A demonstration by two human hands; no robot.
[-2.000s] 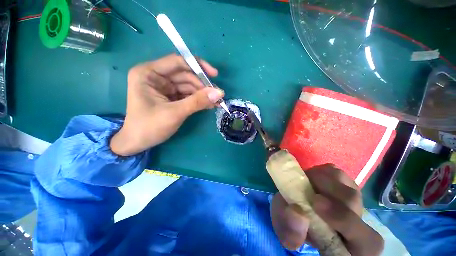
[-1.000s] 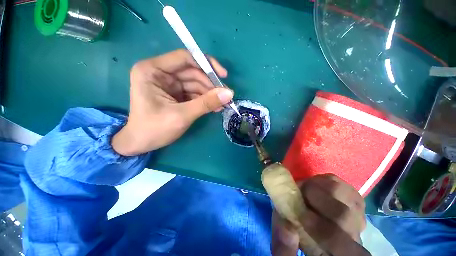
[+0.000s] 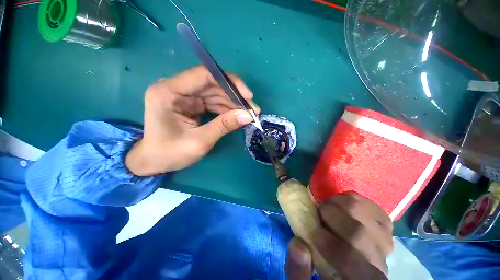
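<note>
A small round black housing (image 3: pixel 280 143) with a ragged whitish-grey rim (image 3: pixel 291 129) lies on the green mat. My left hand (image 3: pixel 183 117) holds slim metal tweezers (image 3: pixel 211 65) between thumb and fingers, their tips down inside the housing's upper left. My right hand (image 3: pixel 345 235) grips the cream handle of a soldering iron (image 3: pixel 299 209). Its dark tip reaches into the housing from below, close to the tweezer tips. Whether the tips touch is too small to tell.
A red pad with a white stripe (image 3: pixel 364 158) lies right of the housing. A clear plastic hood (image 3: pixel 395 60) hangs upper right. A metal tray (image 3: pixel 421 225) at right holds a red-and-green round container (image 3: pixel 476 214). A solder spool (image 3: pixel 92 23) and a dark pointed tool (image 3: pixel 143 15) are upper left.
The iron tip has moved from the housing's right side to its lower middle, and its handle has shifted left. The tweezers have turned slightly and now look darker. The camera view has shifted a little.
</note>
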